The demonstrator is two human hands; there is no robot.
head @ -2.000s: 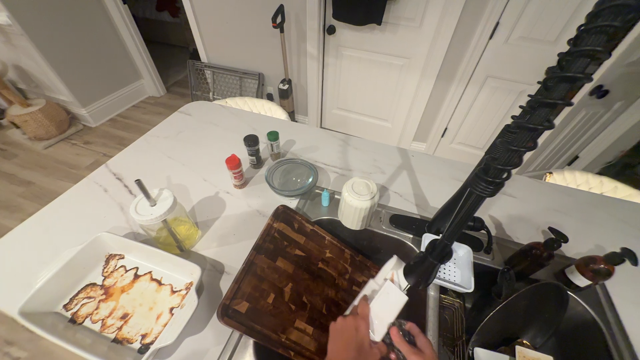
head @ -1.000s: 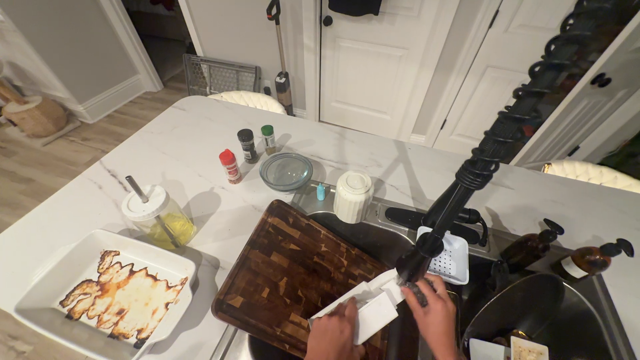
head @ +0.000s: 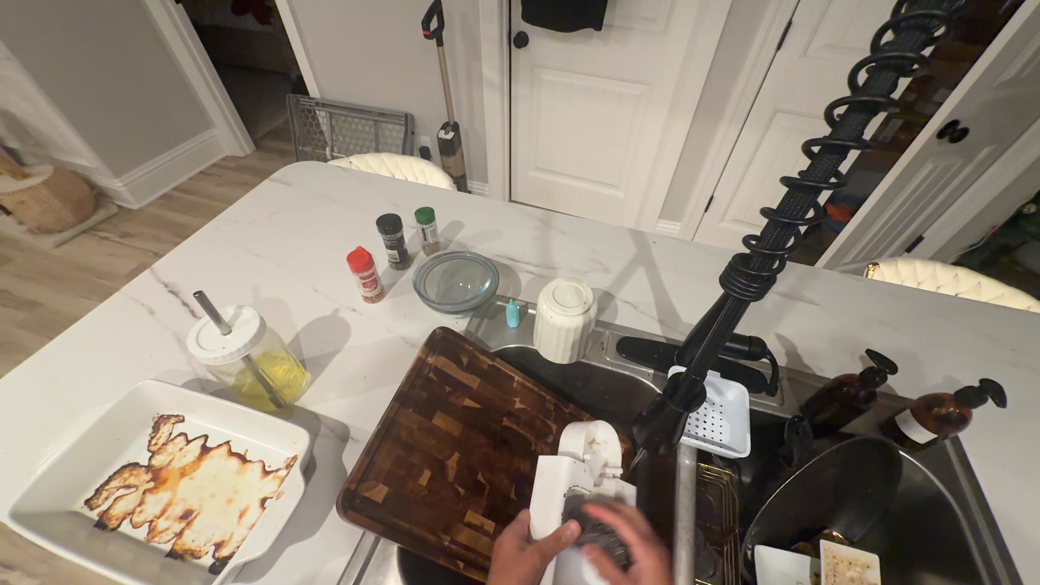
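Observation:
My left hand (head: 526,554) grips the side of a white plastic kitchen device (head: 552,486), whose rounded end is swung up. My right hand (head: 630,540) presses a dark, mesh-like scrubber (head: 600,532) against it; the scrubber's exact kind is unclear. The device is over the lower right corner of a dark wooden cutting board (head: 455,431), which lies across the left sink basin. Just right of the device hangs the black faucet head (head: 668,418).
A stained white baking dish (head: 296,479), an oil jar (head: 244,357), spice bottles (head: 366,275), a glass bowl (head: 456,282) and a ribbed white container (head: 565,319) surround the board. Right are a perforated white tray (head: 719,414), pump bottles (head: 934,418) and a pan (head: 829,496) in the sink.
The white device has turned from slanting sideways to pointing away from me, with its rounded end now visible. My right hand has moved from beside the faucet head down onto the device, with the dark scrubber.

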